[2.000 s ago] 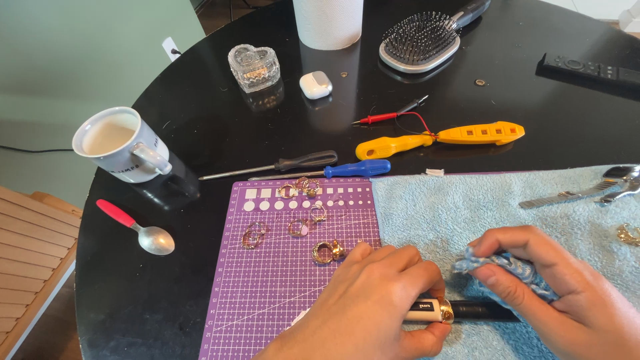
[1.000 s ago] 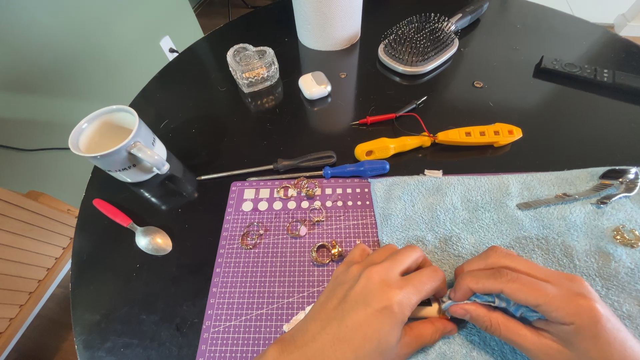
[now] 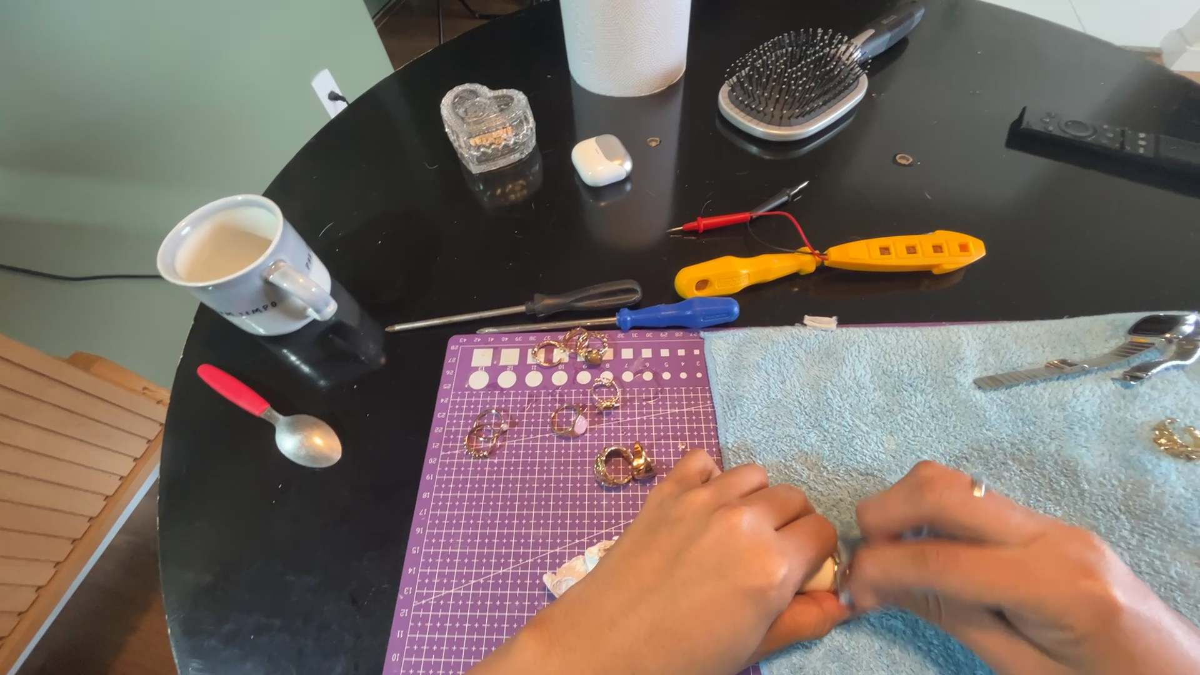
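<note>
My left hand (image 3: 741, 553) closes around a cream-coloured pen-like barrel (image 3: 821, 575) at the edge between the purple cutting mat (image 3: 506, 525) and the light blue towel (image 3: 844, 403). Right beside it, my right hand (image 3: 975, 553) has its fingertips pinched at the barrel's end, blurred; a bit of grey-blue shows between them, probably the cloth. The fingers hide most of both things. Gold rings (image 3: 614, 465) lie on the mat beyond my left hand, and several more rings (image 3: 568, 420) sit farther up. A crumpled white tissue (image 3: 577, 567) is partly under my left forearm.
Two screwdrivers (image 3: 586, 297) and a yellow tester (image 3: 750, 272) lie behind the mat. At left are a mug (image 3: 230, 253) and a red-handled spoon (image 3: 305, 439). Farther back stand a heart-shaped glass box (image 3: 489, 131), a white earbud case (image 3: 601, 159), a paper roll (image 3: 626, 42) and a hairbrush (image 3: 797, 84). A watch (image 3: 1106, 352) rests on the towel.
Two seconds ago my right hand held a bunched blue cloth apart from the barrel. It has moved left to the barrel's end, and the cloth is now mostly hidden.
</note>
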